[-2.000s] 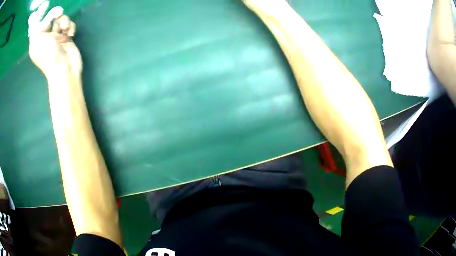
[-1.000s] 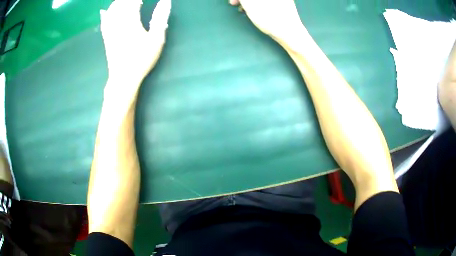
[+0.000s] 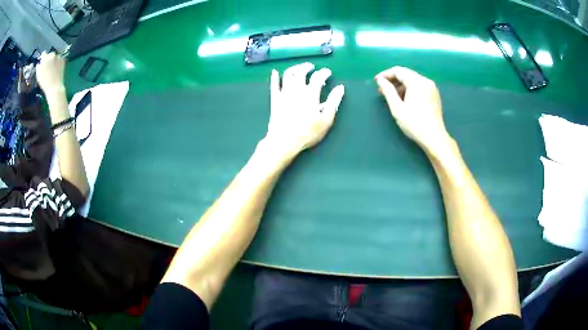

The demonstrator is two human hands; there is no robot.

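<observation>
A black phone middle frame [image 3: 258, 49] lies on the shiny green bench mat [image 3: 348, 213], just beyond my left hand [image 3: 300, 109]. My left hand is open over the mat with its fingers spread and holds nothing; its fingertips are close to the frame's near edge, and I cannot tell whether they touch it. My right hand [image 3: 412, 103] is to the right of it over the mat, with the fingers curled in and the thumb and forefinger close together. I cannot see anything between them.
Another black frame [image 3: 521, 58] lies at the far right. A small dark frame [image 3: 93, 68] and a black ribbed object [image 3: 106, 29] are at the far left. A person's arm [image 3: 69, 151] rests by a white sheet [image 3: 109, 116] on the left. White sheets [image 3: 567, 193] lie at right.
The view has tilted up and now shows the far side of the bench and its frames. My left hand has moved right, nearer my right hand, and both hands are now fully in view.
</observation>
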